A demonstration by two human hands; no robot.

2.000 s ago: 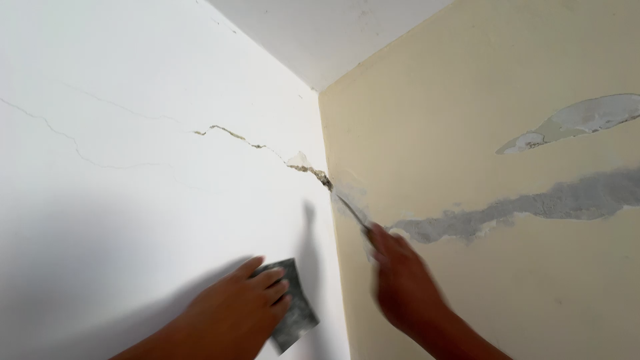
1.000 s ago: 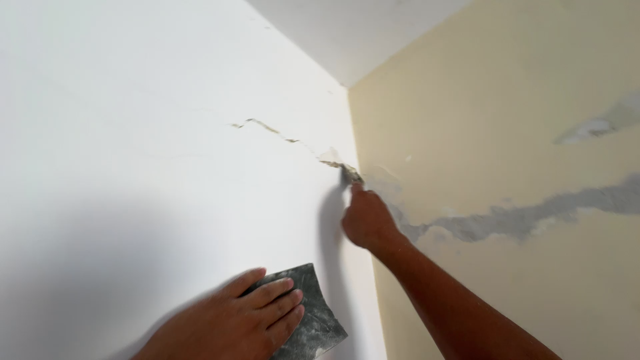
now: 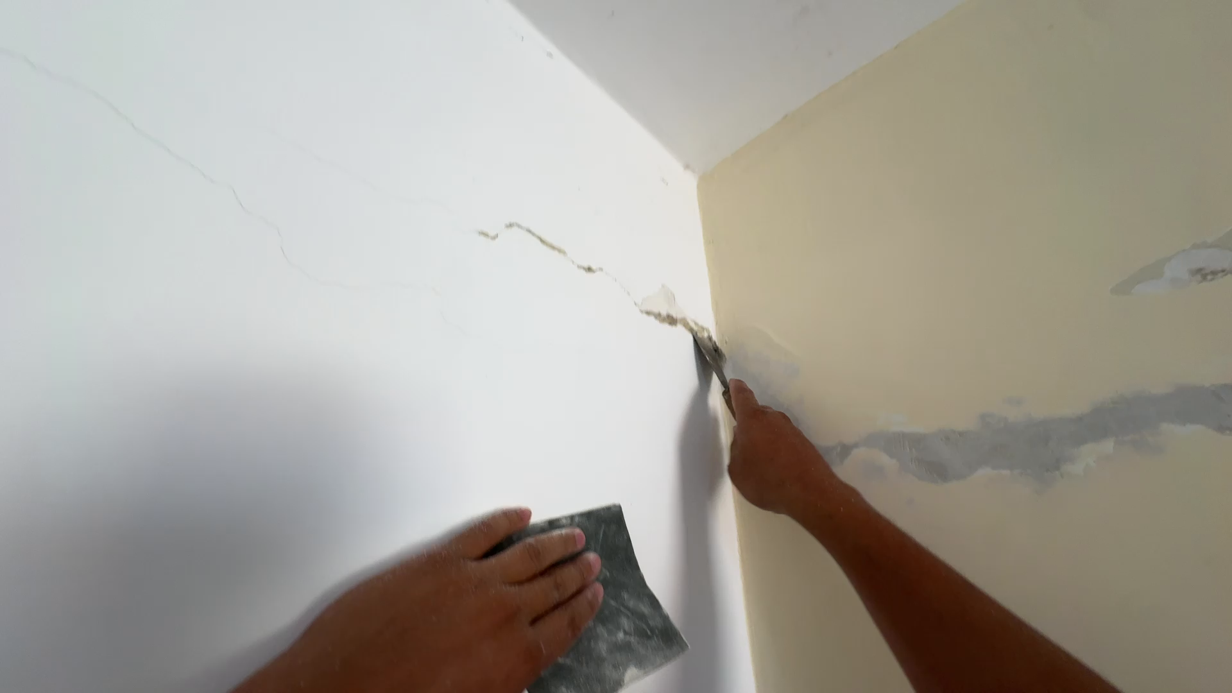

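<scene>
My right hand [image 3: 782, 452] is closed round a putty knife [image 3: 712, 358], whose handle is mostly hidden in the fist. The blade's tip touches the broken plaster at the right end of a crack [image 3: 664, 316], close to the corner of the two walls. Lower down, my left hand [image 3: 481, 587] lies with its fingers over a dark, dusty sheet of sandpaper [image 3: 621, 616], pressing it flat on the white wall [image 3: 337, 414]. The sheet's left part is hidden under the hand.
A beige wall [image 3: 943, 241] meets the white one at the corner, with a grey filler strip [image 3: 1020, 445] across it and a chipped patch [image 3: 1184, 269] at the far right. The ceiling [image 3: 731, 67] is above. A hairline crack [image 3: 236, 197] runs over the white wall.
The putty knife's blade, at the corner end of the crack in all frames, has changed its angle, and the right hand has shifted with it. The left hand stays on the sandpaper. The view has shifted somewhat.
</scene>
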